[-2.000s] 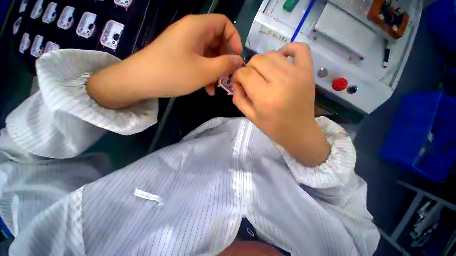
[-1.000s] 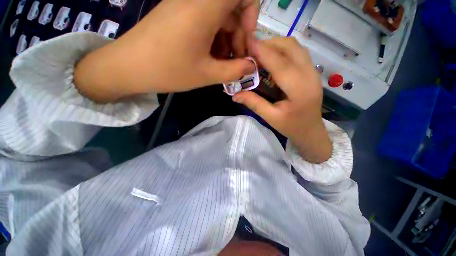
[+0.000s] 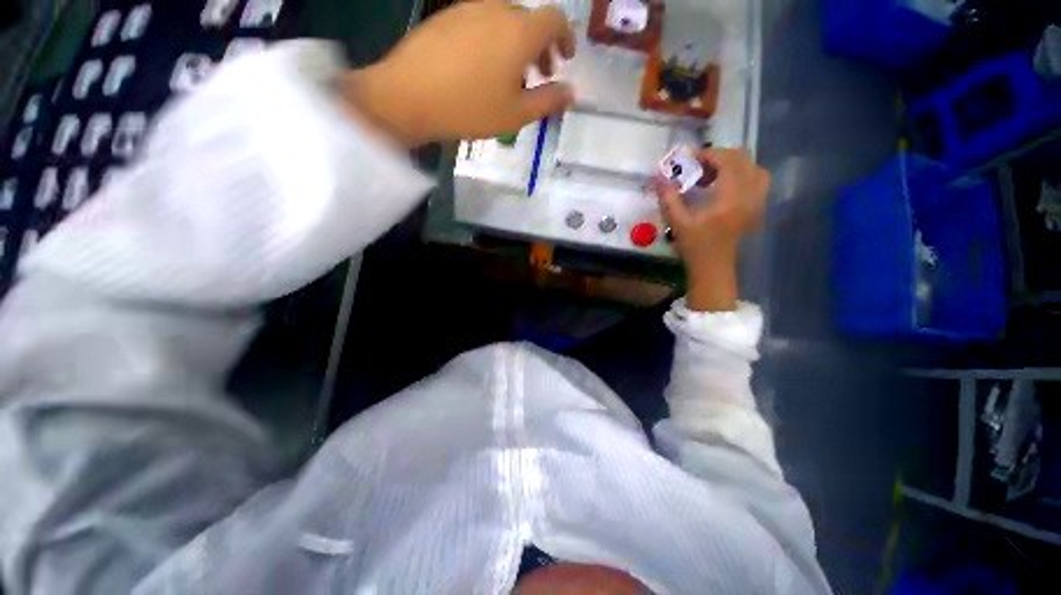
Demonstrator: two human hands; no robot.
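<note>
My right hand (image 3: 721, 209) holds a white housing (image 3: 681, 170) between thumb and fingers, above the front right of the press's white base plate (image 3: 495, 200). The housing's round black hole shows. My left hand (image 3: 495, 72) is over the left part of the plate, thumb and fingers apart. A bright patch shows between them; I see no clear part held there. Another white housing (image 3: 626, 14) sits in the back orange-brown fixture (image 3: 607, 35). The nearer orange-brown fixture (image 3: 661, 98) shows dark metal details and no white part.
Dark trays (image 3: 99, 102) with rows of white housings lie at the left. A red button (image 3: 643, 235) and silver buttons (image 3: 575, 219) line the press's front edge. A blue pen-like bar (image 3: 538, 157) lies on the plate. Blue bins (image 3: 873, 256) stand on the right.
My hands have moved apart. My right hand has carried the housing right, over the press; my left hand has let go of it. The view has shifted right, showing the back fixture.
</note>
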